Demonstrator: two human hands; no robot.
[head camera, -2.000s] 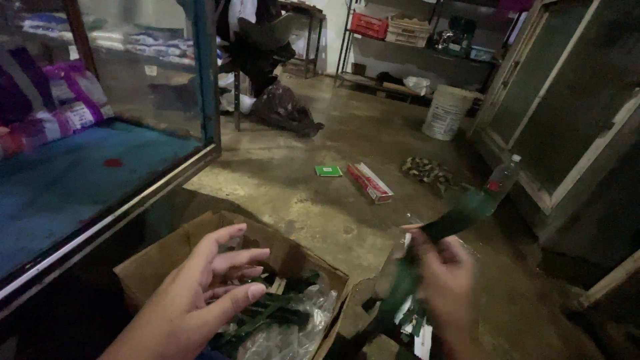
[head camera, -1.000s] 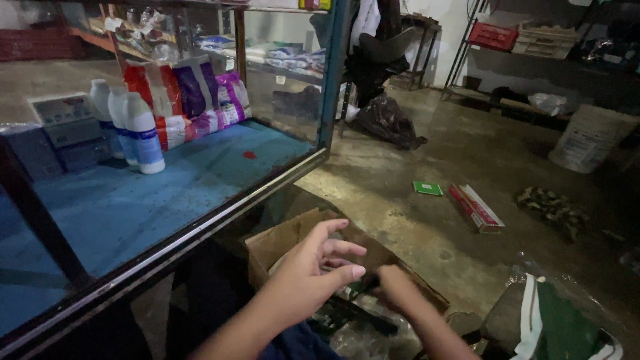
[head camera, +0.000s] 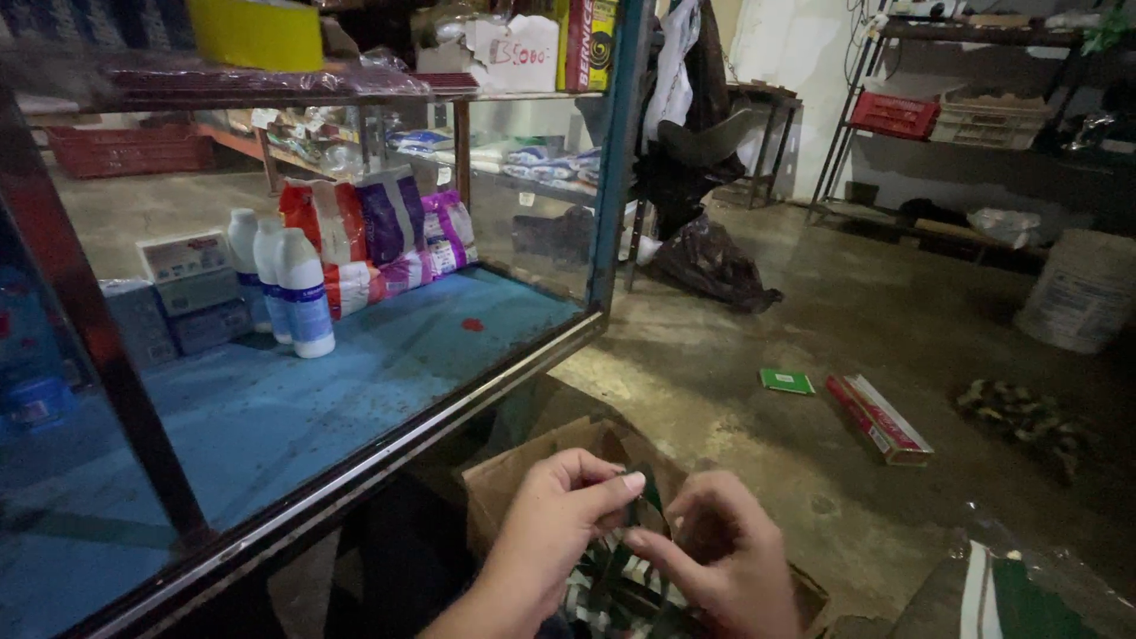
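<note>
Above an open cardboard box, my left hand pinches the top of a dark green strip between thumb and fingers. My right hand is close beside it, thumb and fingers around the lower part of the strip; whether it grips the strip is hard to tell. More dark strips and clear plastic lie in the box below, partly hidden by both hands. At the lower right, a green and white item rests by clear plastic.
A glass display case with white bottles and bags stands at the left. On the floor lie a green packet, a long red and white box and a dark patterned bundle. A white bucket stands farther right.
My right hand has come from the right side to beside my left hand over the box. My left fingers, apart earlier, have closed on the strip. The view has turned left.
</note>
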